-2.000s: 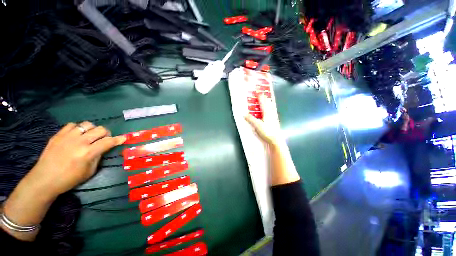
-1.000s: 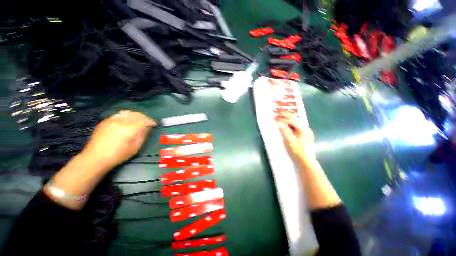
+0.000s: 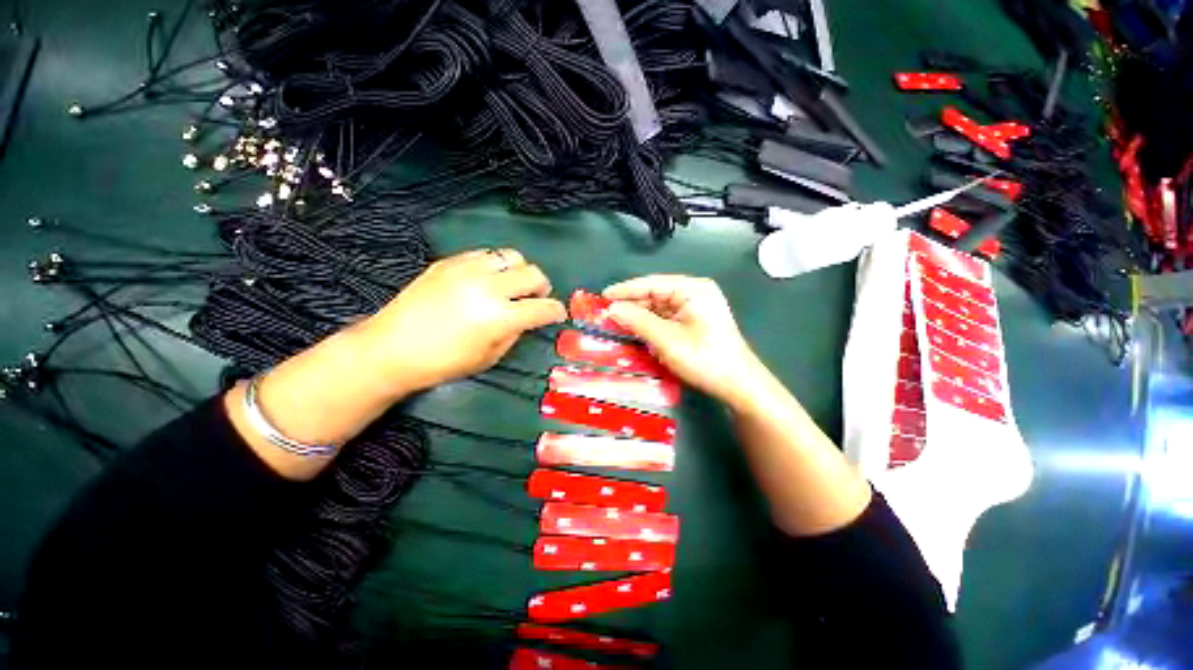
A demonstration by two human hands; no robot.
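A red adhesive pad [image 3: 591,310] lies between my hands at the top of a column of red-faced antenna housings [image 3: 598,490]. My right hand [image 3: 691,335] holds the pad with thumb and fingers; the housing under it is mostly hidden. My left hand [image 3: 461,314] has its fingertips at the pad's left end; whether they grip the housing or its cable is hidden. Thin black cables [image 3: 451,469] run left from the column. The white backing sheet [image 3: 949,504] with red pads [image 3: 962,327] lies to the right, its lower part bent.
A white squeeze bottle [image 3: 824,238] lies above the sheet. Coiled black cables [image 3: 308,282] with small metal connectors [image 3: 268,170] lie at left. Grey and black bars [image 3: 801,166] are piled at the top, and red-faced antennas [image 3: 981,134] at upper right.
My right hand has moved left from the backing sheet to the top of the column and now holds a red pad where the grey-white housing lay. The view has shifted left.
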